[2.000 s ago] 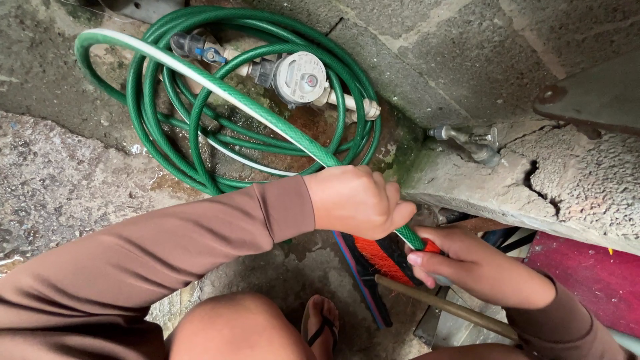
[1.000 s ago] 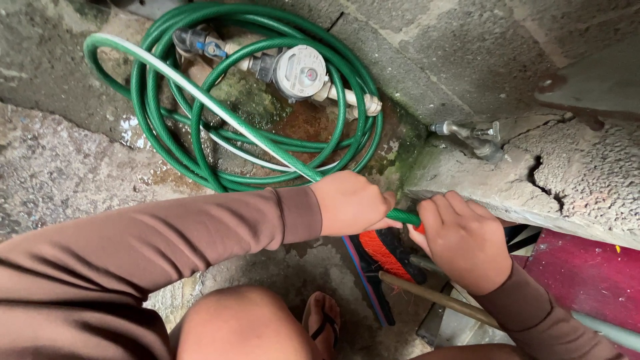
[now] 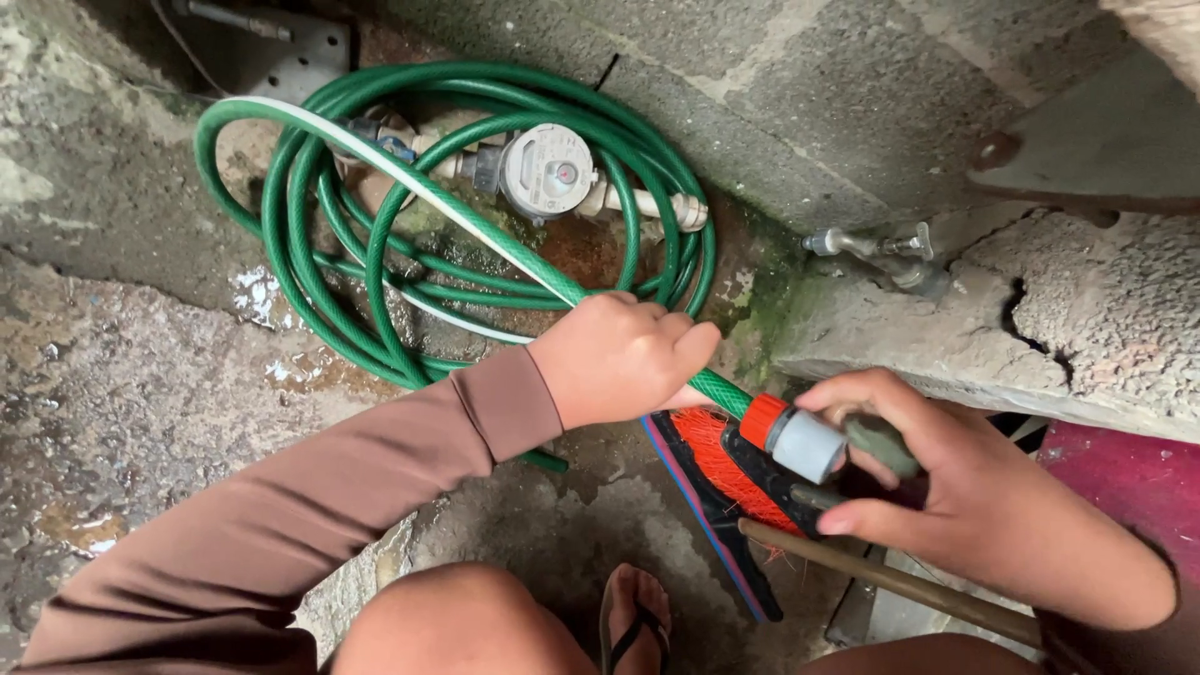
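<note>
My left hand (image 3: 623, 361) is closed around the green garden hose (image 3: 487, 234) a short way behind its end. On that end sits a grey hose connector (image 3: 804, 444) with an orange-red collar. My right hand (image 3: 923, 473) is just right of the connector, thumb and fingers spread, and a dark greenish roundish object (image 3: 879, 444), blurred, shows between them; whether the hand holds it I cannot tell. The rest of the hose lies coiled on the wet ground around a water meter (image 3: 548, 171) and its pipe (image 3: 656, 208). A loose hose end (image 3: 544, 459) shows under my left sleeve.
A metal tap (image 3: 872, 248) stands by the block wall (image 3: 741, 112), above a cracked concrete ledge (image 3: 872, 337). Below my hands lie an orange-bristled broom (image 3: 717, 459), a squeegee (image 3: 708, 534) and a wooden handle (image 3: 891, 586). A magenta surface (image 3: 1125, 478) is at the right, a metal plate (image 3: 314, 61) at the upper left.
My right hand has come off the hose and moved right, with its fingers spread. The connector on the hose end, covered before, is now in sight. My left hand keeps its grip on the hose.
</note>
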